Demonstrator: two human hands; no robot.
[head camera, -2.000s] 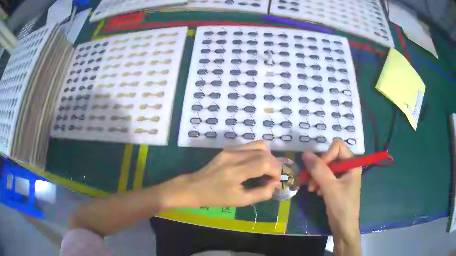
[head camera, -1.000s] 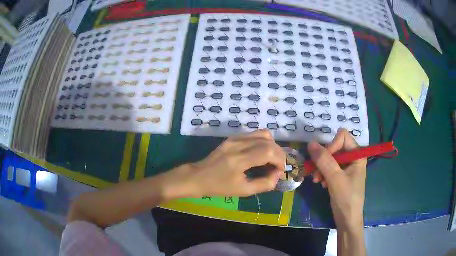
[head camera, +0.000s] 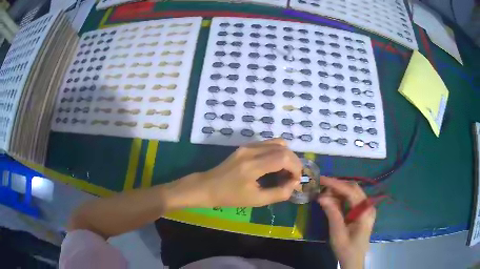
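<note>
The round silver fixture (head camera: 304, 195) lies on the green mat in front of the large parts tray (head camera: 203, 126). A tiny pale part (head camera: 304, 179) shows at its centre. My left hand (head camera: 252, 176) has its fingertips pinched at the part, over the fixture's left side; the pinch hides part of it. My right hand (head camera: 345, 210) holds the red test probe (head camera: 363, 208) within its fingers, lying across the palm and slightly blurred. The thumb and index fingertips of my right hand are at the fixture's right edge.
A second parts tray (head camera: 184, 79) with dark and tan parts lies left, beside a thick stack of trays (head camera: 39, 100). A yellow sheet (head camera: 425, 92) lies right. A green label (head camera: 226, 211) is at the front edge. Thin leads (head camera: 397, 163) curl at right. More trays lie behind.
My right hand has moved down and tilted the red probe back from the fixture, lower in the hand. My left hand has stayed in nearly the same pinch at the fixture.
</note>
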